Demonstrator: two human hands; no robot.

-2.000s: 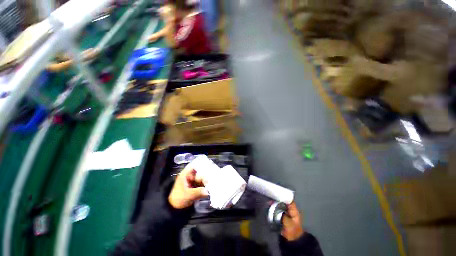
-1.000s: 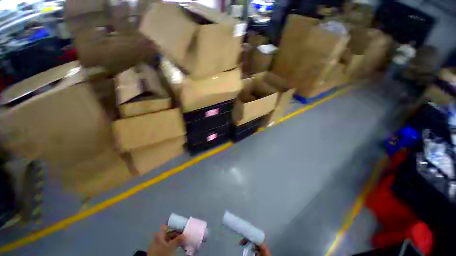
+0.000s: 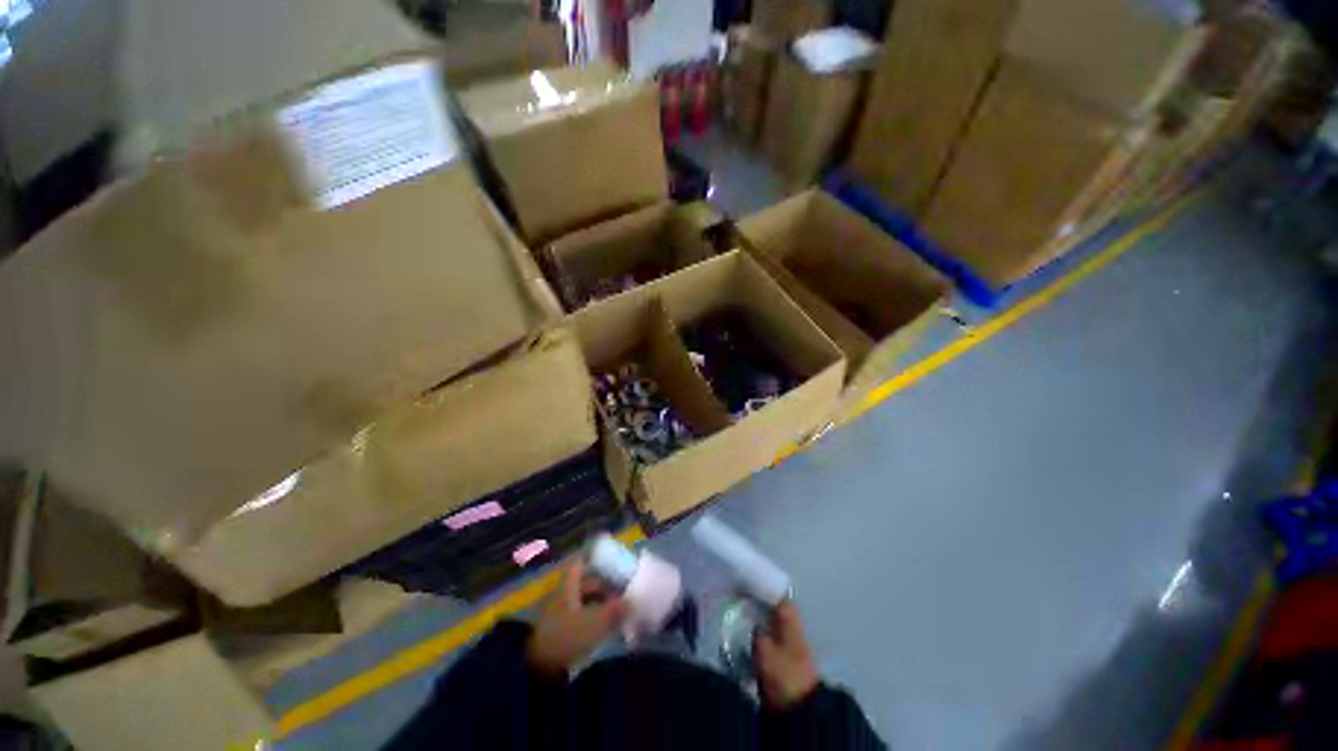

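My left hand [image 3: 574, 622] holds a pale pink and white housing part [image 3: 649, 591] at the bottom centre, low in front of my body. My right hand [image 3: 784, 654] holds a pale white tube [image 3: 740, 559] and a silvery ring part [image 3: 738, 640] just right of it. The two hands are apart. Ahead of them stands an open carton [image 3: 744, 451] with a divider inside. Its left compartment holds many small ring-like parts [image 3: 640, 412]; its right one holds dark and pale pieces. Blur hides finer detail.
Large cartons [image 3: 264, 338] stand at the left over black crates [image 3: 499, 531] with pink labels. Another open carton [image 3: 895, 301] stands behind right. A blue pallet [image 3: 917, 242] bears tall cartons. A yellow line [image 3: 925, 367] edges the grey floor [image 3: 1057, 484]. Blue and red objects are at the right edge.
The view has turned from the green line bench to the carton stacks and come closer to the divided carton. Both hands still hold their parts, low in front of me.
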